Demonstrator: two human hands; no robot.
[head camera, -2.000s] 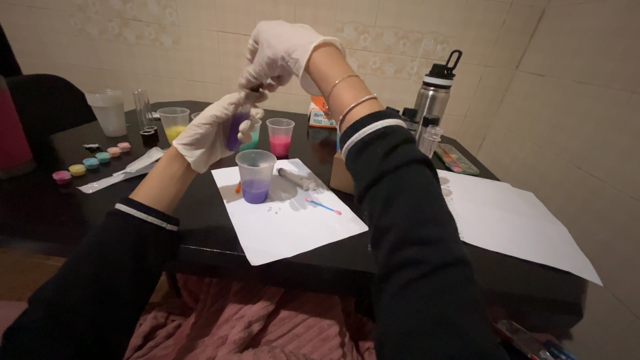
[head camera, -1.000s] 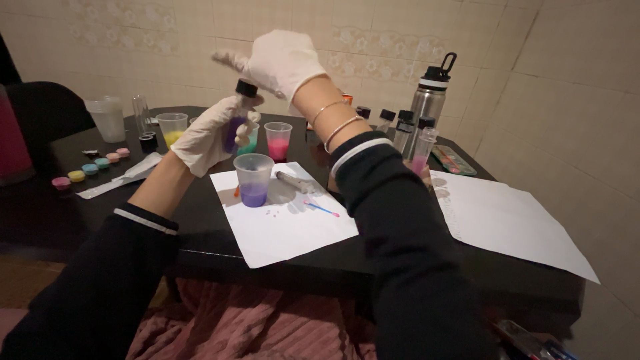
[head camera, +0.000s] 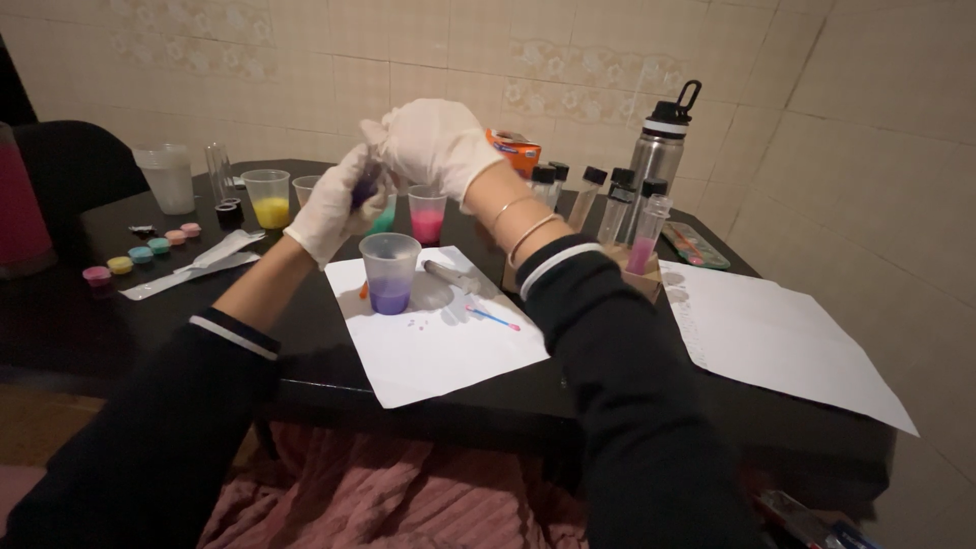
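Observation:
My left hand (head camera: 339, 202), in a white glove, is closed around a tube of purple liquid (head camera: 366, 185). Over the tube's top lies my right hand (head camera: 435, 145), also gloved; its fingers hide the cap, so its exact grip cannot be made out. Below them a clear plastic cup with purple liquid (head camera: 390, 274) stands on a white paper sheet (head camera: 450, 358). A syringe (head camera: 450, 276) and a blue cotton swab with pink tips (head camera: 494, 317) lie on that sheet. Behind are cups of yellow (head camera: 271, 202), green (head camera: 383, 217) and pink liquid (head camera: 427, 217).
Several capped tubes and one uncapped tube with pink liquid (head camera: 648, 236) stand in a rack (head camera: 646, 284) at right, near a steel bottle (head camera: 657, 160). Small paint pots (head camera: 140, 254), an opened wrapper (head camera: 200, 263) and stacked cups (head camera: 168, 179) are at left. Another paper (head camera: 778, 328) overhangs the table edge.
My right hand was raised off the black-capped purple tube one second ago, with the cap showing; it has come back down over the top. My left hand has kept hold of the tube.

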